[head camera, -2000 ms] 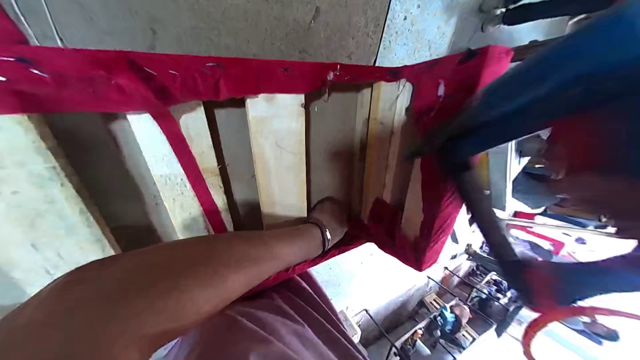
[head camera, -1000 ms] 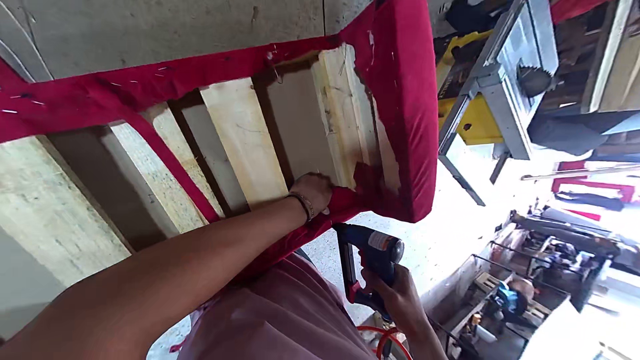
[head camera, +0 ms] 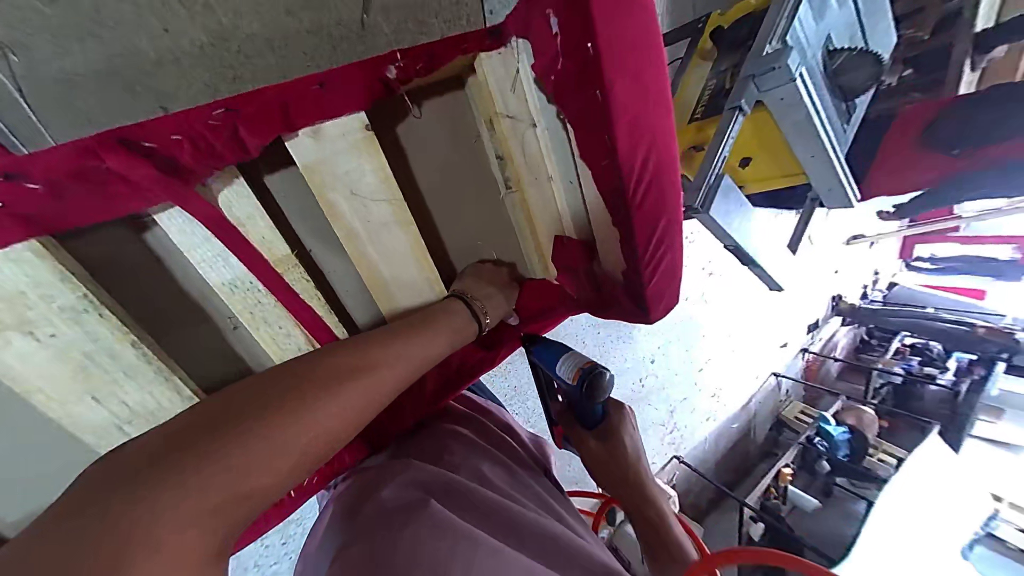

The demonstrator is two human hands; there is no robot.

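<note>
A wooden slatted frame has red fabric [head camera: 640,160] wrapped over its edges and fixed with staples. Bent over the near edge, my left hand [head camera: 488,292] grips the folded red fabric near the frame's corner; its fingertips are mostly hidden. Just to its right, my right hand [head camera: 604,440] holds a blue and black pneumatic staple gun [head camera: 572,372], whose nose is at the near fabric edge; whether it touches cannot be told. A bare wooden slat [head camera: 368,208] lies beyond my left forearm, and a narrow red strip [head camera: 256,268] crosses the frame farther left.
A table saw [head camera: 824,104] with an exposed blade and yellow body stands at the upper right. A red air hose [head camera: 752,560] curves below my right arm. Metal racks [head camera: 864,440] and a person [head camera: 856,424] are at the lower right.
Two seconds ago a blurred arm and tool filled the right side; one second ago the staple gun was below the frame's edge. Its nose is now closer to my left hand. The view has shifted.
</note>
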